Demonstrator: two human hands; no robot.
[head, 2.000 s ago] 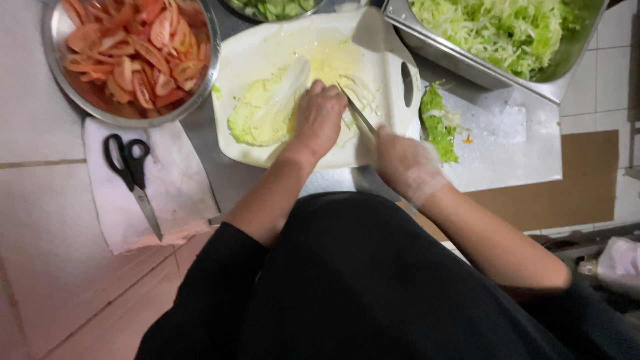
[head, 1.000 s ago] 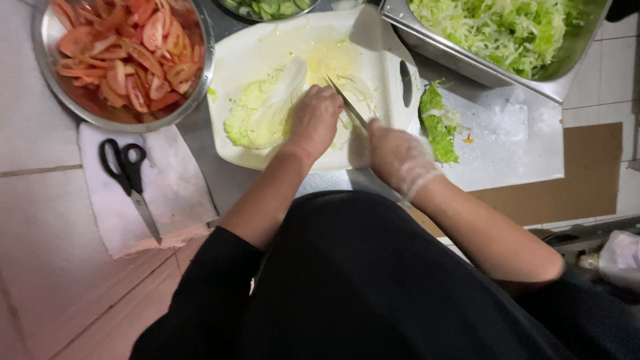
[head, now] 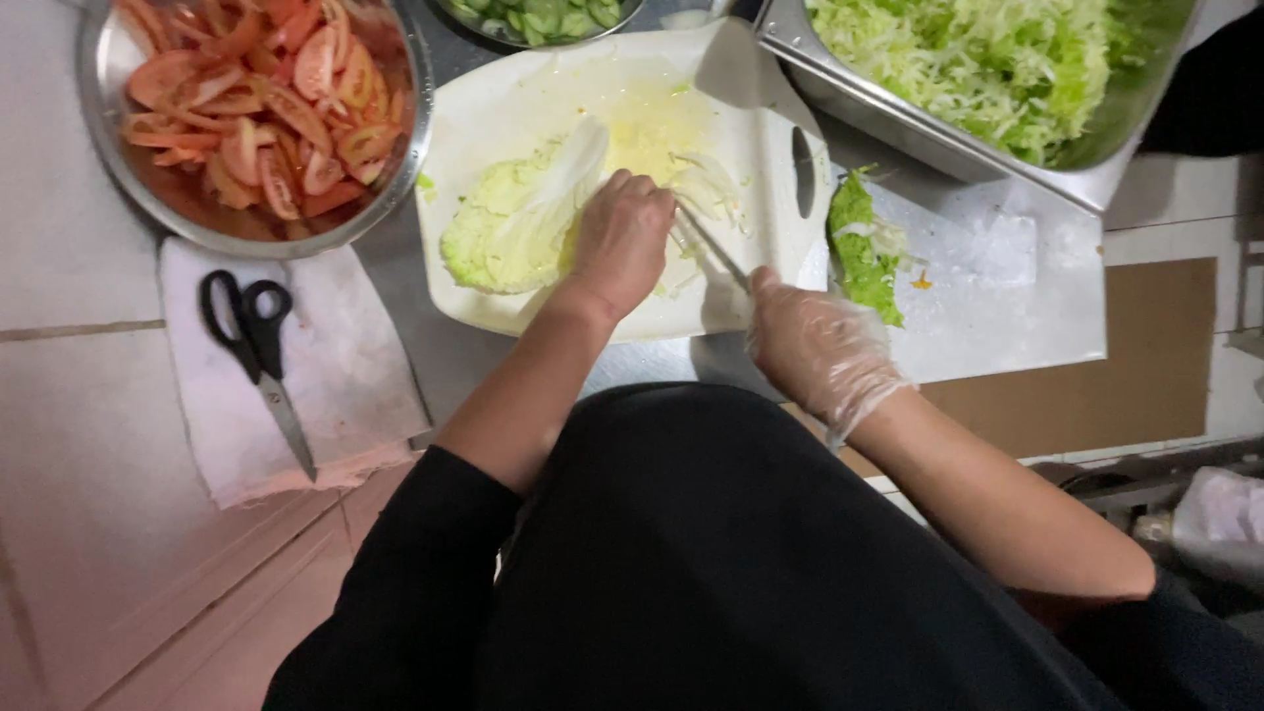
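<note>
On a white plastic cutting board (head: 474,99) lie pale lettuce leaves (head: 513,222). My left hand (head: 627,237) presses down on their right end with its fingers bent. My right hand (head: 825,346), in a clear plastic glove, grips a knife (head: 713,242) whose blade points up and left, its tip beside my left fingers. Thin cut shreds of lettuce (head: 713,188) lie on the board just right of the blade. The knife's handle is hidden in my right hand.
A steel bowl of sliced tomatoes (head: 420,188) stands at upper left, above black-handled scissors (head: 262,355) on a cloth (head: 370,395). Sliced cucumbers (head: 538,18) are at the top. A steel pan (head: 918,138) of shredded lettuce stands upper right, with a green leaf (head: 861,247) below it.
The knife's blade has dropped lower beside my left fingers since one second ago. My left hand still presses on the lettuce.
</note>
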